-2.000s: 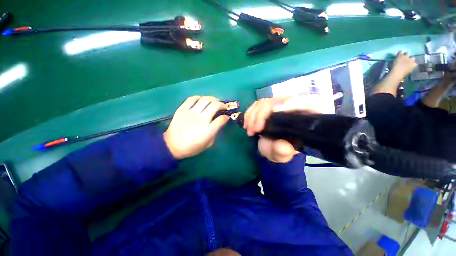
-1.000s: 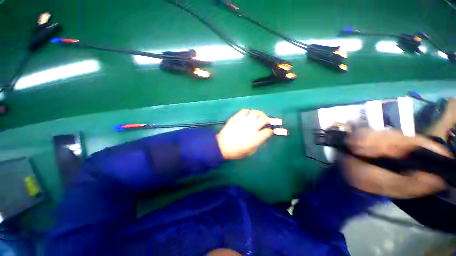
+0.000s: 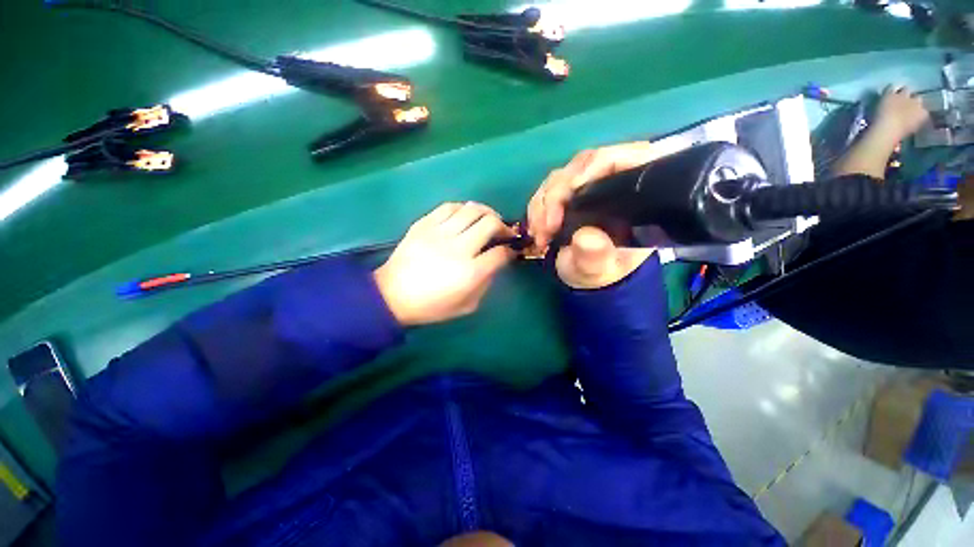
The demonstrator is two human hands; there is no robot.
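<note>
My left hand pinches the black clamps of a cable lead on the green mat. Their copper ends show in part between my two hands. The lead's thin cable runs left under my left hand to a red-and-blue plug. My right hand is closed around the black electric screwdriver, whose front end is at the clamps. Its tip is hidden by my fingers. The screwdriver's thick ribbed cord leaves its rear to the right.
Other leads with black clamps lie along the back of the mat. The screw feeder stands right, partly behind the screwdriver. A phone-like dark rectangle lies left. Another person's hand and dark sleeve are at the right.
My right hand has brought the screwdriver from beside the feeder back left to the clamps in my left hand. The camera view has also shifted.
</note>
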